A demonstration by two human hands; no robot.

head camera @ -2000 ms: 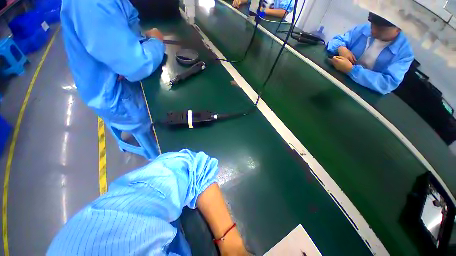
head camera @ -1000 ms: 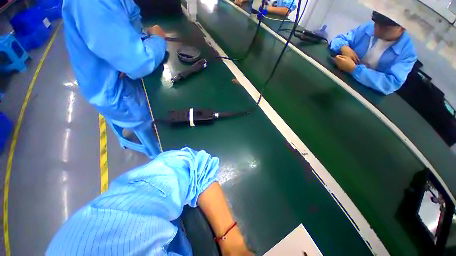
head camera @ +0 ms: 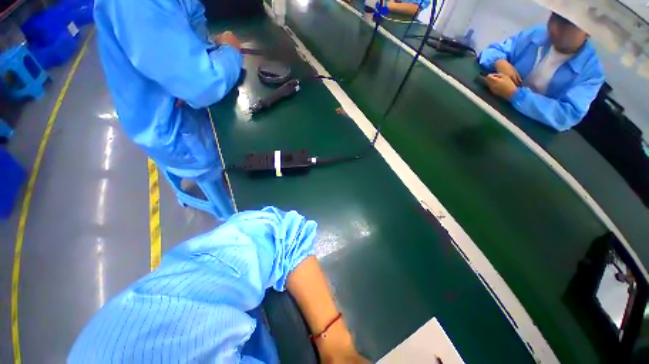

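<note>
My left hand (head camera: 341,350) is cut off by the bottom edge, just past a wrist with a red string. Its fingers are out of the picture, so whether it holds anything is hidden. A white sheet (head camera: 420,348) lies on the green bench to the right of my hand, partly cut off, with a small dark thing tip on it. My right hand is not in view.
A black tool with a white band (head camera: 278,163) lies on the bench. Beyond it are a dark stick-shaped tool (head camera: 275,97) and a round dark dish (head camera: 274,72). A black tray with a pale panel (head camera: 613,288) is on the conveyor. Two people in blue smocks work nearby.
The whole view has shifted slightly, moving bench things a little to the right in the picture. My left arm keeps nearly the same pose.
</note>
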